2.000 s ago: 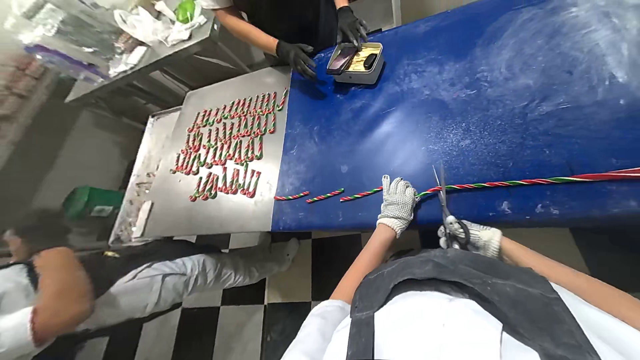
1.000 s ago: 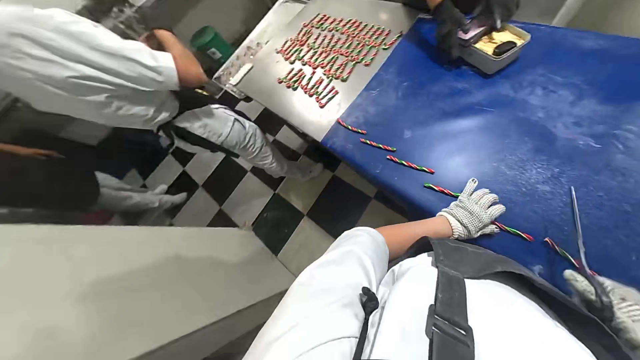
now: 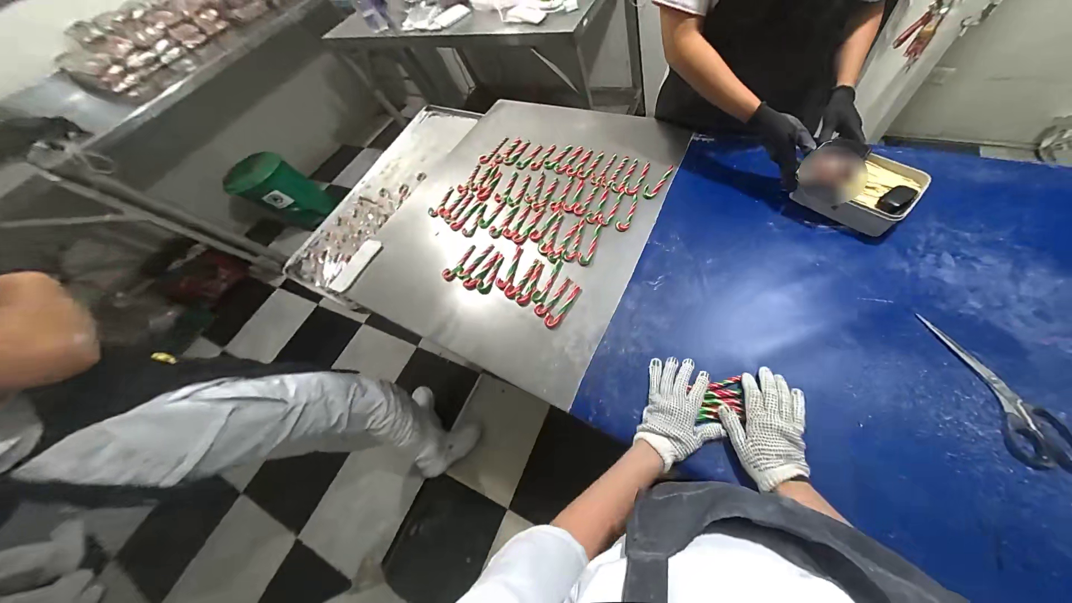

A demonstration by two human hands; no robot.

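Several red, white and green candy sticks point(image 3: 720, 400) lie side by side on the blue table surface point(image 3: 754, 310) near its front edge. My left hand point(image 3: 677, 410), in a white dotted knit glove, rests flat on their left ends. Flat over their right ends lies my right hand point(image 3: 769, 427), gloved the same way, fingers pointing away from me. Both palms are hidden. A pair of large scissors point(image 3: 997, 394) lies on the blue surface to the right, touched by neither hand. Rows of bent candy canes point(image 3: 536, 218) cover the metal sheet point(image 3: 402, 301) at the left.
Across the table, a co-worker's black-gloved hands point(image 3: 783, 138) are at a metal tray point(image 3: 863, 219) holding pale material and a dark object. Another person's leg point(image 3: 276, 427) is at the left over the checkered floor. A green bin point(image 3: 280, 188) stands beyond the metal sheet.
The scissors, held in my right hand before, now lie on the table. The candy pieces, spaced out in a line earlier, are now gathered between my hands. The view has swung considerably.
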